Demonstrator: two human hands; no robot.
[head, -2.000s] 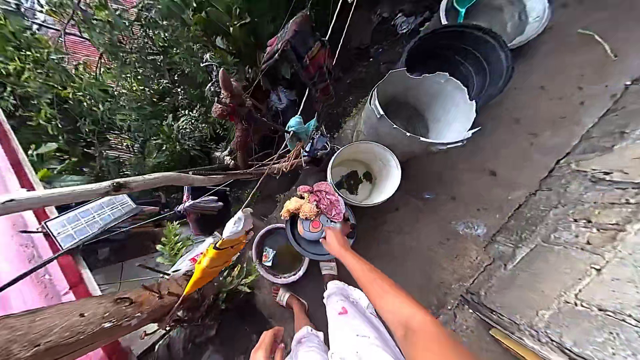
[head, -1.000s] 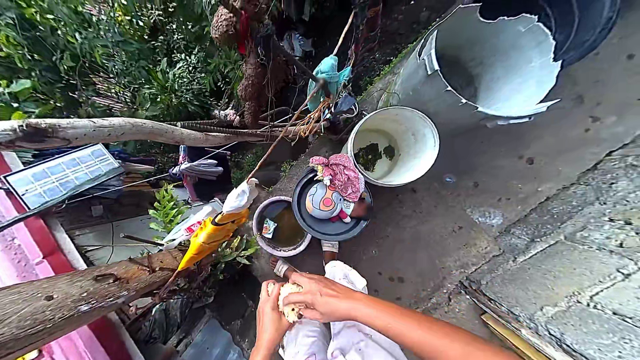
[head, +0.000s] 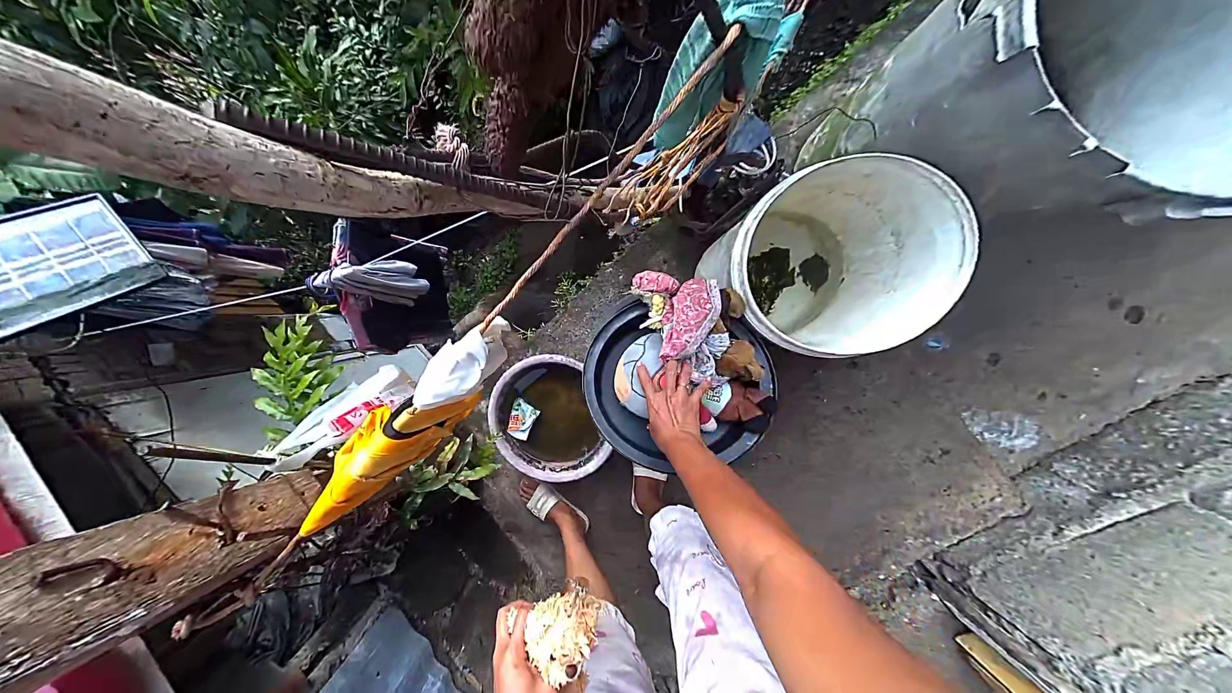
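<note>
My left hand (head: pixel 515 640), at the bottom edge, grips a pale, shaggy bundle (head: pixel 560 635) whose exact kind I cannot tell. My right hand (head: pixel 673 404) reaches down into a dark round basin (head: pixel 604 361), fingers spread on the things inside. Under and beside it lie a rounded grey-blue item (head: pixel 637 371) with orange and red patches, a pink patterned cloth (head: pixel 691 318) and a brown, crumpled piece (head: pixel 739 361). Whether the fingers grip anything there is hidden. Left of the basin stands a round tub (head: pixel 498 409) of murky water with a small printed packet (head: pixel 522 419) in it.
A white bucket (head: pixel 895 289) with dark matter inside stands behind the basin. A large broken-rimmed container (head: pixel 962 106) is at upper right. A rope (head: pixel 577 217) and a folded yellow umbrella (head: pixel 385 452) hang at left, near wooden poles (head: pixel 173 549). Concrete paving (head: pixel 1116 577) lies right.
One second ago both hands were together around the pale bundle above my lap. My right hand has since moved forward to the basin; my left keeps the bundle. The view is closer to the basin.
</note>
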